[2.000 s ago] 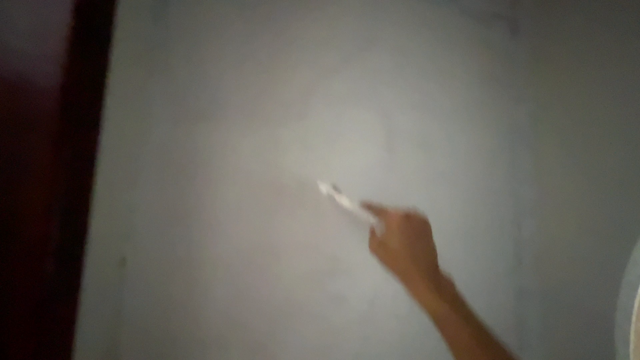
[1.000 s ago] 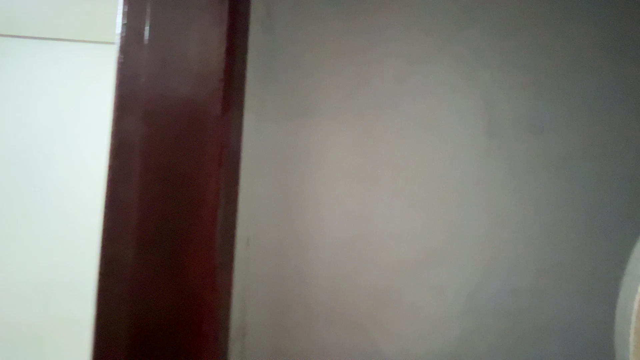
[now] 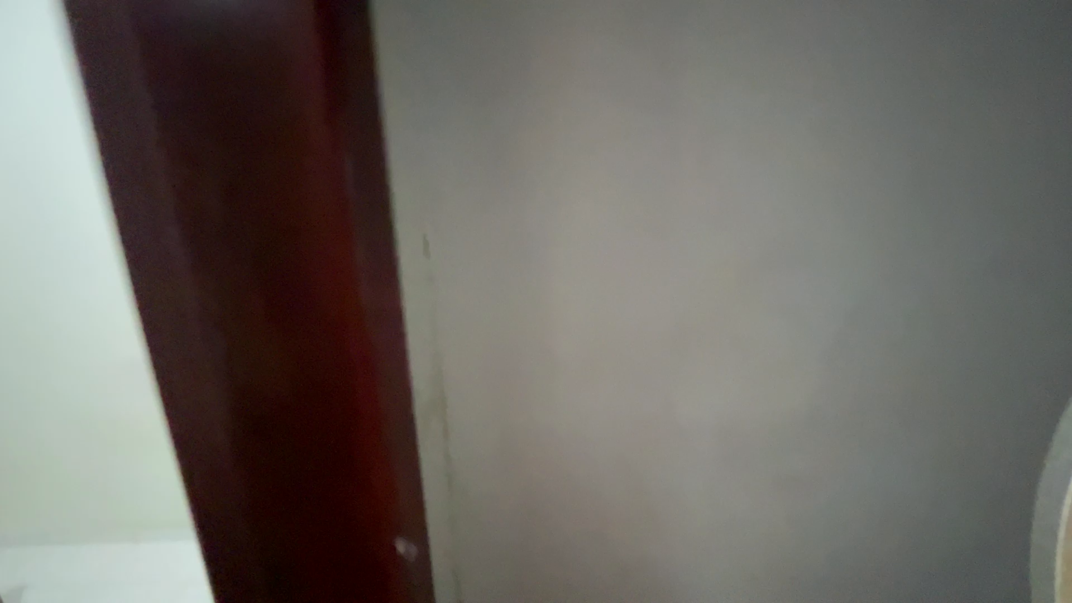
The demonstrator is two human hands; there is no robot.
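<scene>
Neither my left hand nor my right hand shows in the head view at this moment, so what they hold cannot be seen. A grey wall (image 3: 670, 293) fills the middle and right of the view, slightly blurred. To its left runs a dark red-brown glossy frame (image 3: 276, 318), which looks like a door frame, tilted in the view. A thin crack or line (image 3: 444, 419) runs down the wall beside the frame.
Past the frame, at the far left, is a pale wall (image 3: 67, 293) with a whitish surface (image 3: 109, 569) below it. At the lower right edge, a curved pale object (image 3: 1047, 511) is partly in view; its kind is unclear.
Two seconds ago a hand held a thin white object near the wall; both are now out of view. The view has swung left, with the dark frame now more fully in sight.
</scene>
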